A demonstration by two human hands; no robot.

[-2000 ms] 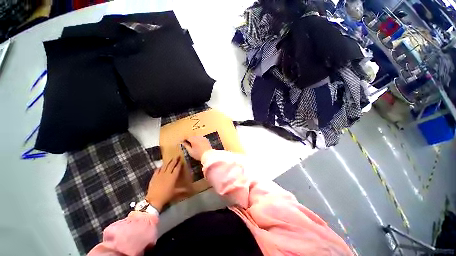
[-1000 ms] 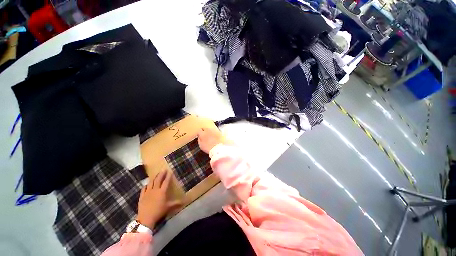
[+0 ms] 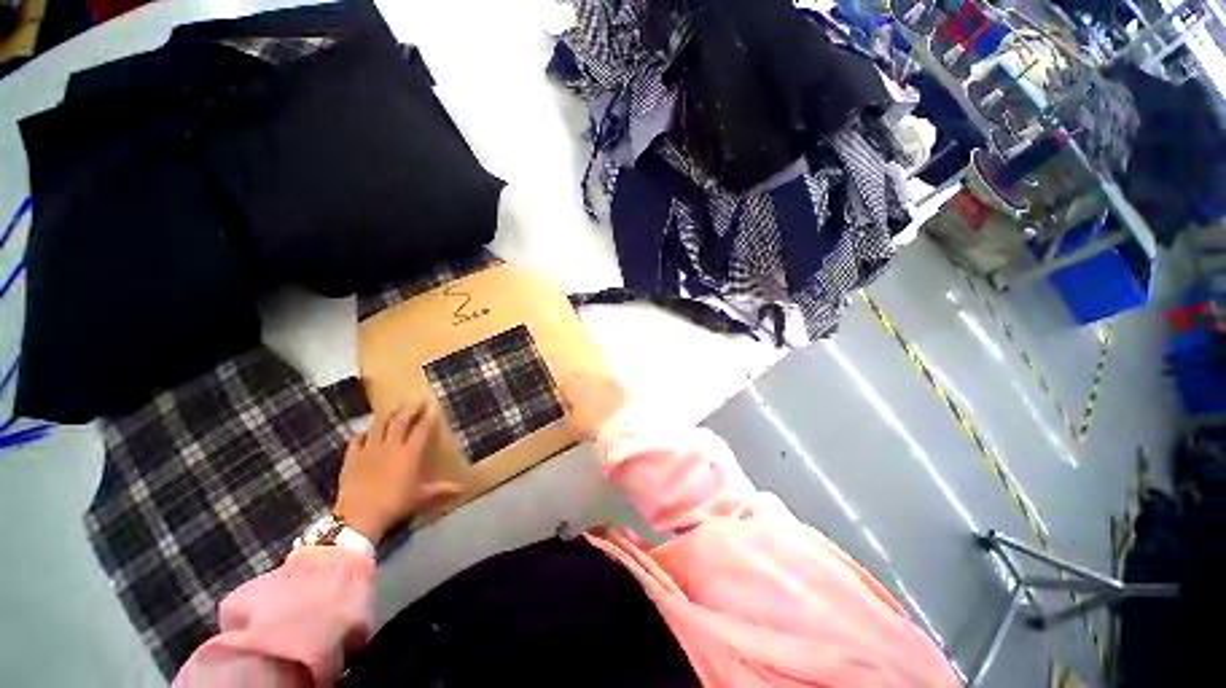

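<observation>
The tan card template (image 3: 390,352) lies on a plaid garment panel (image 3: 222,470), with dark plaid cloth showing through its rectangular window and a handwritten mark near its top edge. My left hand (image 3: 390,464) rests with fingers spread at the template's lower left edge. My right hand (image 3: 589,390) lies on the template's right side, beside the window; its fingers are partly hard to make out. Black garment panels (image 3: 356,161) lie above the plaid panel at the upper left.
A mixed pile of black, navy and small-check cloth (image 3: 766,148) lies at the back right of the white table (image 3: 538,121). A dark strip (image 3: 672,307) runs from it to the template. A metal stand (image 3: 1029,581) is on the floor at right.
My right hand has moved from the template's upper part down its right side, uncovering the window. My left hand's fingers are more spread. The camera view has shifted.
</observation>
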